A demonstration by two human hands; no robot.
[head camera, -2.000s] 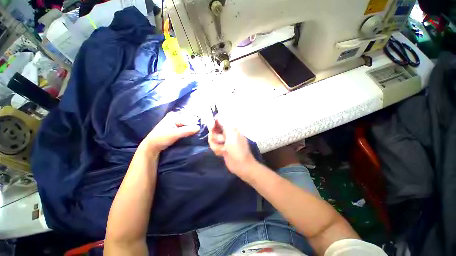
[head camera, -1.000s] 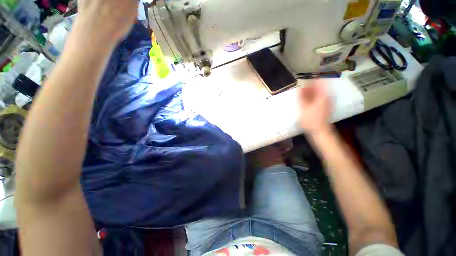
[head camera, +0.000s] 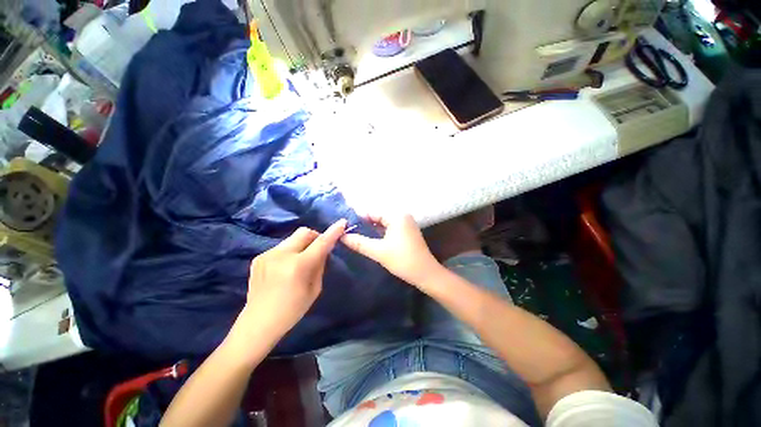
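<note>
The shiny navy garment [head camera: 192,217] is heaped left of the needle area and hangs over the table's front edge onto the lap. My left hand [head camera: 288,279] pinches the garment's edge between thumb and fingertips. My right hand [head camera: 399,250] pinches the same edge just to the right, and the fingertips of both hands nearly touch. A small pale bit shows between the fingertips; what it is cannot be told. The sewing machine [head camera: 400,25] stands above the work, its lamp glare washing out the needle area.
A smartphone [head camera: 458,87] lies on the machine table, with snips and a thin tool [head camera: 541,95] beside it. Black-handled scissors [head camera: 657,63] lie at the right end. A yellow-green tag [head camera: 264,68] hangs left of the needle. Dark clothing [head camera: 659,242] is at right, a second machine [head camera: 29,204] at left.
My left hand has come down from the upper left and my right hand has moved left from beside the phone. Both now hold the garment edge. The snips lie by the phone.
</note>
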